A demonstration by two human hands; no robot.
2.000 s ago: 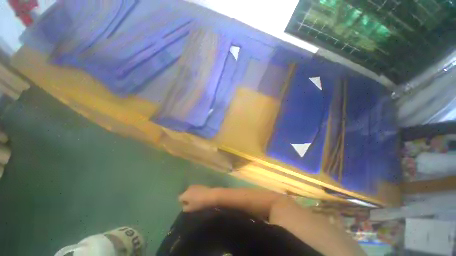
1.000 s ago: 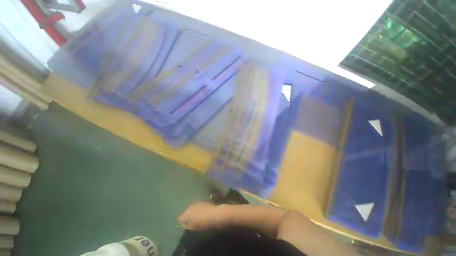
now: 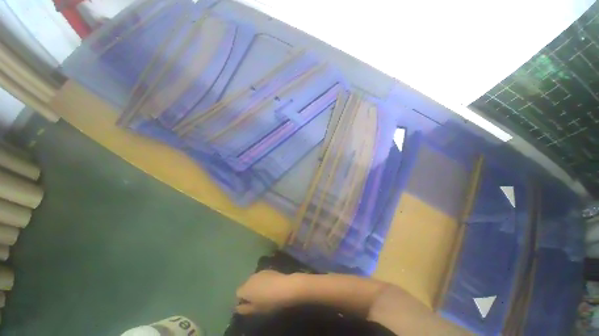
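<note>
My right hand is at the bottom centre, at the end of my bare forearm bent across my dark clothing. Its fingers look curled in, with nothing visible in them. A white mug with dark lettering is cut off by the bottom edge at the left; what holds it is not visible. My left hand is not in view. Blue-purple sewing templates with long slots and brown strips lie overlapping on a yellow wooden bench. More blue templates with white triangles lie at the right.
Green floor lies between me and the bench. Long cream rolls or tubes are at the left edge. A red frame part is at the top left. A bright white surface and a green gridded window or panel are behind the bench.
The view has shifted along the bench, so the templates sit further right and the cream rolls have come into view. My right hand stays curled. The mug shows less, lower in the frame.
</note>
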